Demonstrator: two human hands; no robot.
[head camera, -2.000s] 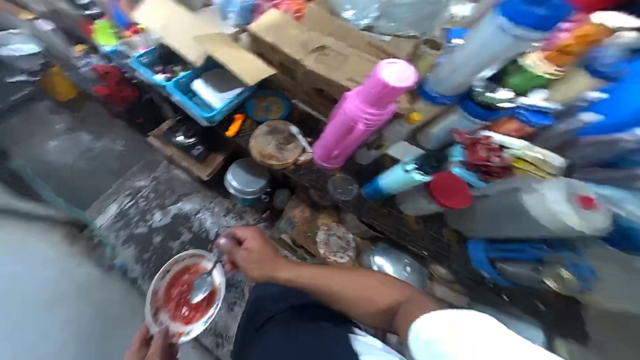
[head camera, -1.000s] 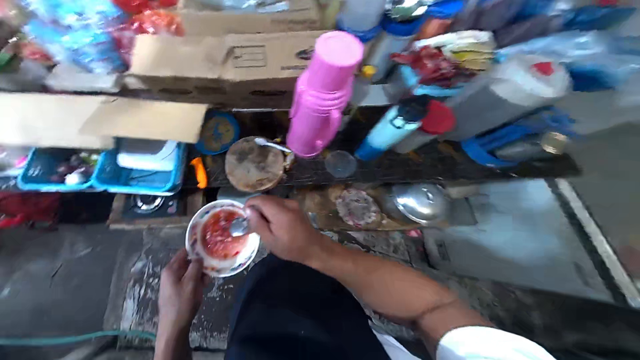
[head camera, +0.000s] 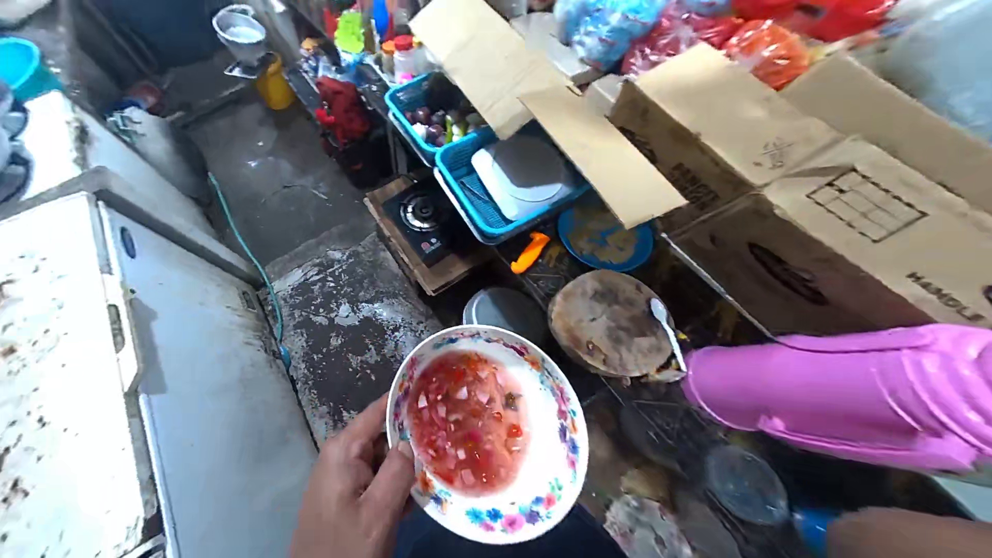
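My left hand (head camera: 360, 473) grips the left rim of a white bowl with a floral border (head camera: 558, 457). Red liquid with chopped pale and red pieces (head camera: 467, 422) lies in it, pooled toward the left side. Part of my right hand (head camera: 907, 535) shows at the lower right edge, beside a blue object (head camera: 814, 527); its fingers are hidden or out of frame, so its hold cannot be told. A pink flask (head camera: 837, 387) stands above it. A round wooden chopping board (head camera: 604, 325) carries a white spoon (head camera: 665, 329) near its right edge.
Blue baskets (head camera: 484, 225), an orange-handled tool (head camera: 531, 253), a blue plate (head camera: 642, 260) and cardboard boxes (head camera: 837, 225) line the bench. A gas burner (head camera: 422, 213) sits below the baskets. A white chest freezer (head camera: 209, 387) flanks the left side, near a teal hose (head camera: 246, 244).
My right hand has left the bowl and moved to the lower right. The metal spoon seen in the bowl earlier no longer shows there. The view has swung left.
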